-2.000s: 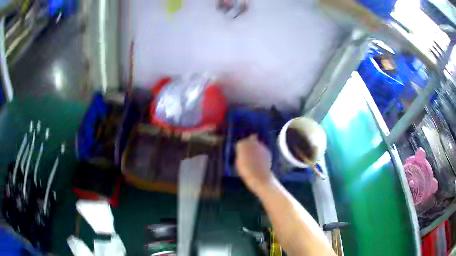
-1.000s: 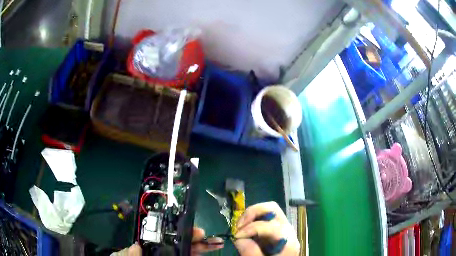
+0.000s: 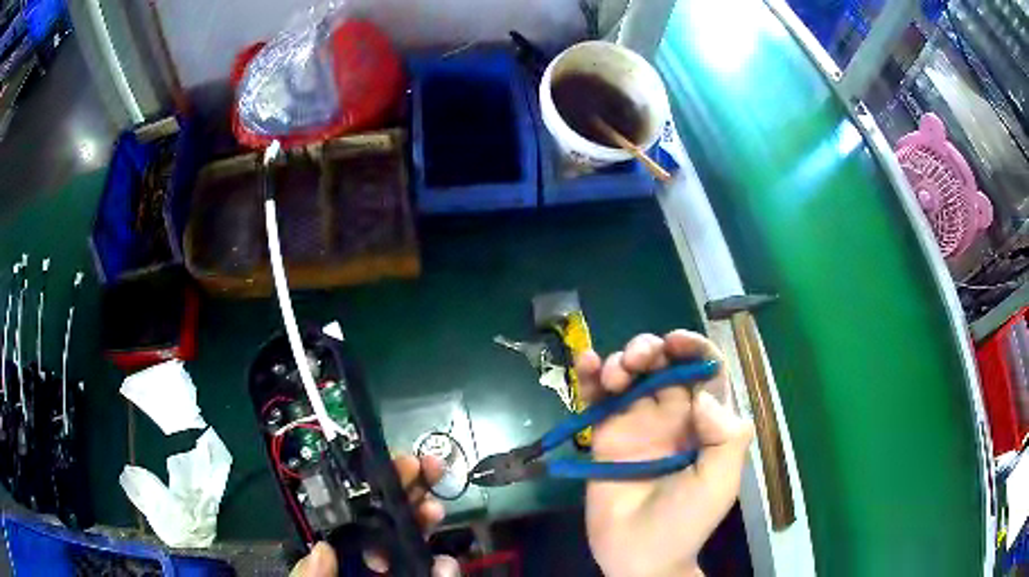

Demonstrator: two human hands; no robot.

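Note:
My left hand (image 3: 420, 491), partly cut off by the bottom edge, holds the black lock panel (image 3: 381, 496) with its open back up, showing green circuit board and red wires. A white ribbon cable (image 3: 286, 295) runs up from it. My right hand (image 3: 668, 473) is palm up around the blue handles of the pliers (image 3: 615, 434). Their dark jaws point left to a thin dark ring (image 3: 468, 479) beside my left fingertips. Whether the jaws grip the ring is unclear. A yellow-handled hammer (image 3: 575, 338) and silver keys (image 3: 553, 372) lie behind the pliers.
Behind are a brown sectioned tray (image 3: 305, 271), blue bins (image 3: 474, 201), a red bowl (image 3: 378, 79) and a white grease tub (image 3: 654, 96) with a brush. A wooden-handled hammer (image 3: 765, 417) lies on the right ledge. White paper (image 3: 186, 485) and black panels (image 3: 51, 462) are left.
The right hand went from the bins to the pliers, then turned palm up with them. The panel came into view and now leans left. The dark ring now shows at the plier tips.

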